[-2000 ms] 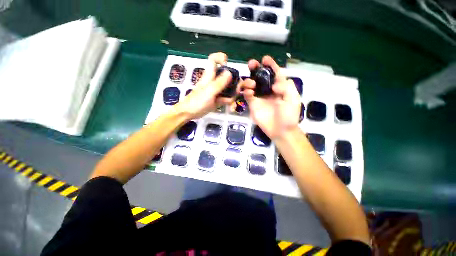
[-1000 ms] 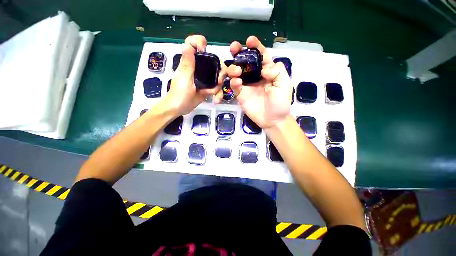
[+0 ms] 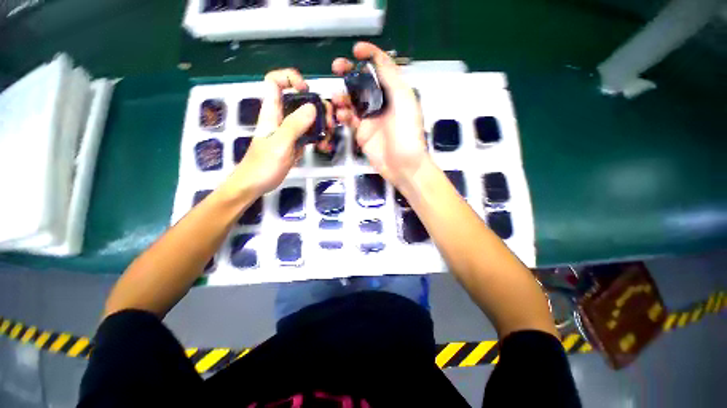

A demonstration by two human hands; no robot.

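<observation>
My left hand holds a black smartwatch above the foam tray, with the thumb across its face. My right hand holds another smartwatch, tilted, with pale glare on its glass and the fingers around its edge. The hands are side by side, close together. The white foam tray lies below them with rows of watches in its pockets. Two watches at its left, one at the top and one below it, show faint reddish patterns; most others look dark. My hands and forearms hide some pockets.
A second foam tray with watches stands at the far side of the green bench. Stacked white foam sheets lie at the left. A white piece is at the far right. A brown patterned stool stands below the bench.
The view has shifted, so the tray sits further left. The left-hand watch, face visible a second ago, is now turned with the thumb over it. The right-hand watch has tilted and shows glare.
</observation>
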